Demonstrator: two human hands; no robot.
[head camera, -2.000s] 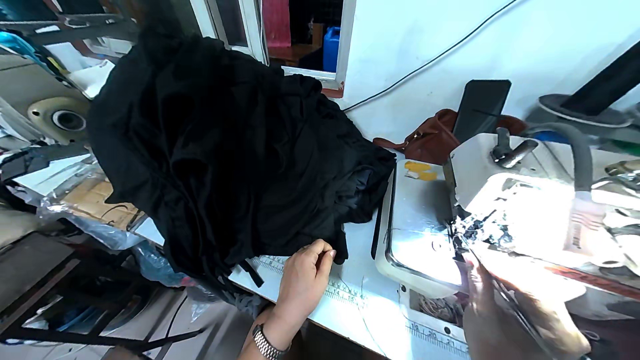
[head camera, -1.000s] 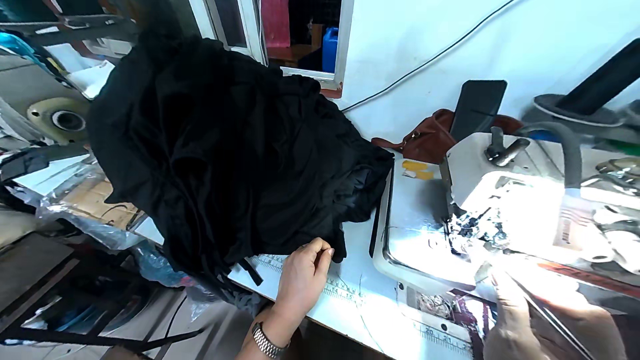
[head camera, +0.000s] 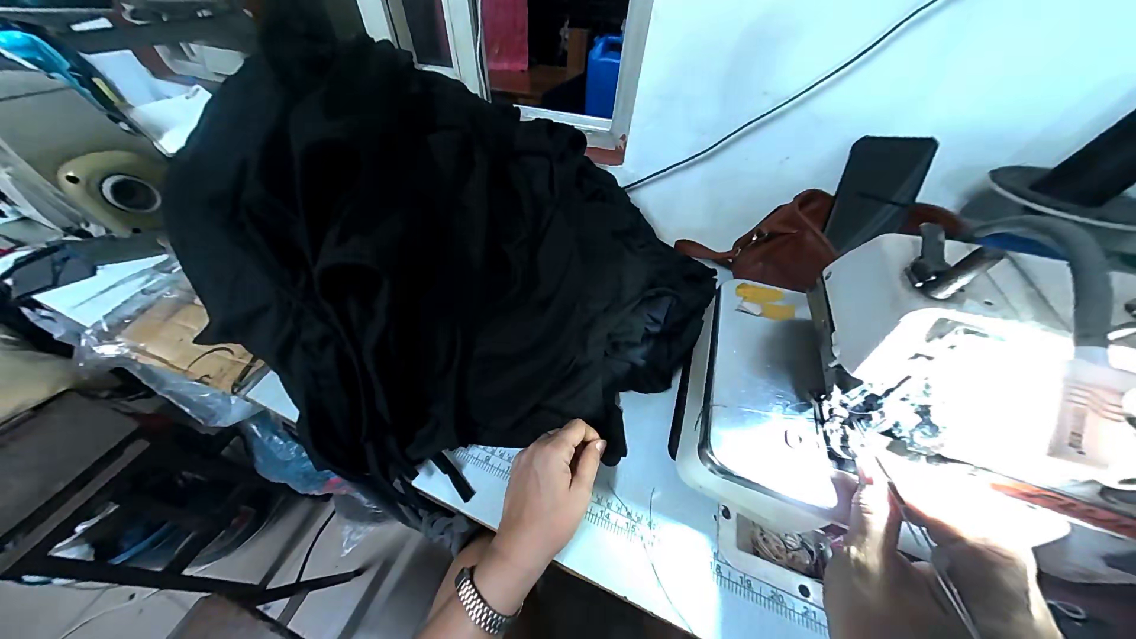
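Observation:
My left hand (head camera: 555, 484), with a metal-band watch (head camera: 481, 603) on the wrist, rests at the lower edge of a heap of black fabric (head camera: 497, 266), fingertips pinched together by the cloth's corner. Under strong glare, my right hand (head camera: 923, 550) is at the needle area of a white overlock sewing machine (head camera: 967, 302), holding slim metal tweezers (head camera: 945, 581) whose tips point toward the looper parts (head camera: 879, 417). Glare hides what the tips touch. A loose thread (head camera: 652, 550) lies on the white table between my hands.
A printed ruler (head camera: 612, 515) runs along the table's front edge. A brown leather bag (head camera: 785, 240) and a dark flat panel (head camera: 883, 191) stand behind the machine. Another machine (head camera: 115, 191) is at the left, near plastic-wrapped cardboard (head camera: 177, 337). A black cable (head camera: 790, 102) crosses the wall.
My right hand has shifted about the needle area with the tweezers, down and right, then back up and left. My left hand and the black fabric have stayed in place.

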